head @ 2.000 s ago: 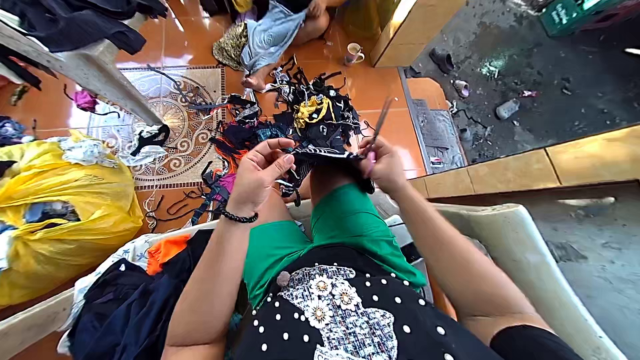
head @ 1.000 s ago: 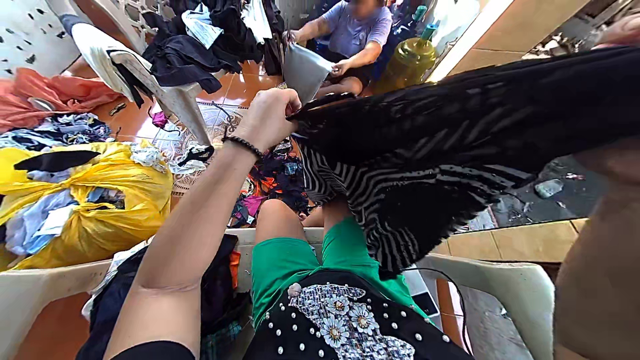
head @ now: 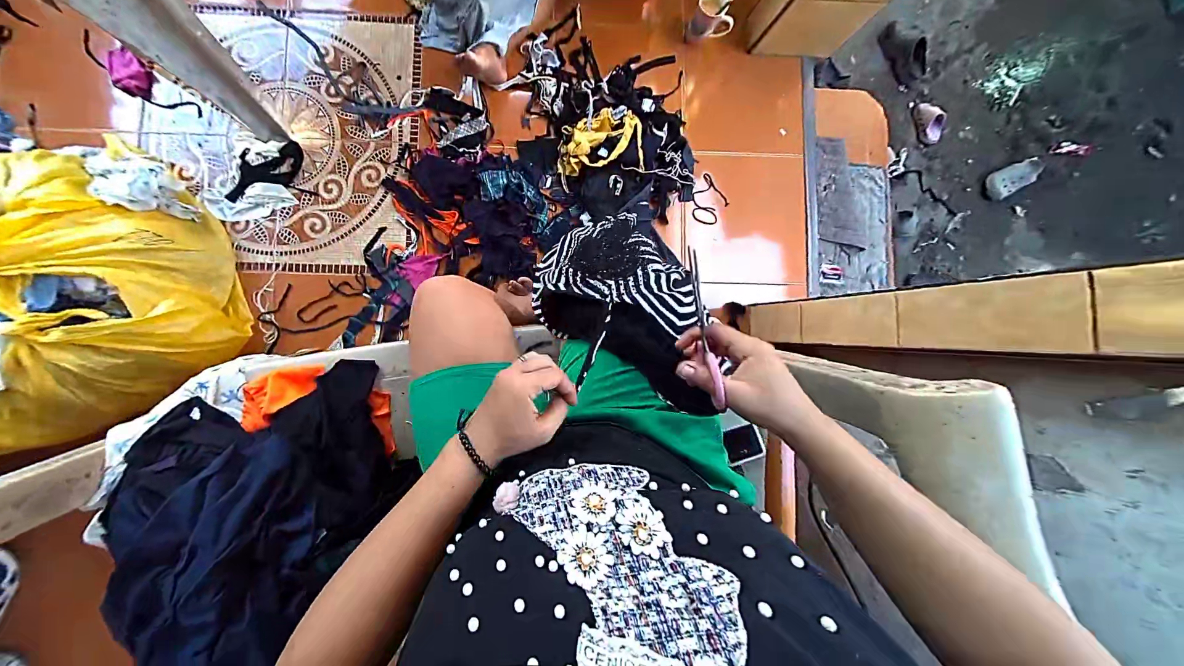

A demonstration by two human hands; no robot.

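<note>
My left hand (head: 523,407) pinches the end of a thin black-and-white strip (head: 597,347) above my lap. That strip runs up to a black garment with white zebra stripes (head: 638,287), which lies over my right thigh. Scissors with pink handles (head: 712,370) are in my right hand (head: 754,375), blades pointing away from me beside the garment's striped edge. Whether the blades are parted I cannot tell. Beyond my knees, a pile of cut fabric scraps and straps (head: 499,194) lies on the tiled floor, with a yellow piece (head: 601,139) on top.
On the left stand a yellow plastic bag of cloth (head: 120,296) and dark clothes (head: 250,499) over the chair's arm. A mug (head: 709,20) is on the floor ahead, near another person's foot (head: 483,65). A tiled ledge (head: 990,319) borders the right side.
The striped garment, held up and spread across the view a second ago, now lies on my lap. My left hand has come down toward my waist. The view has tilted down.
</note>
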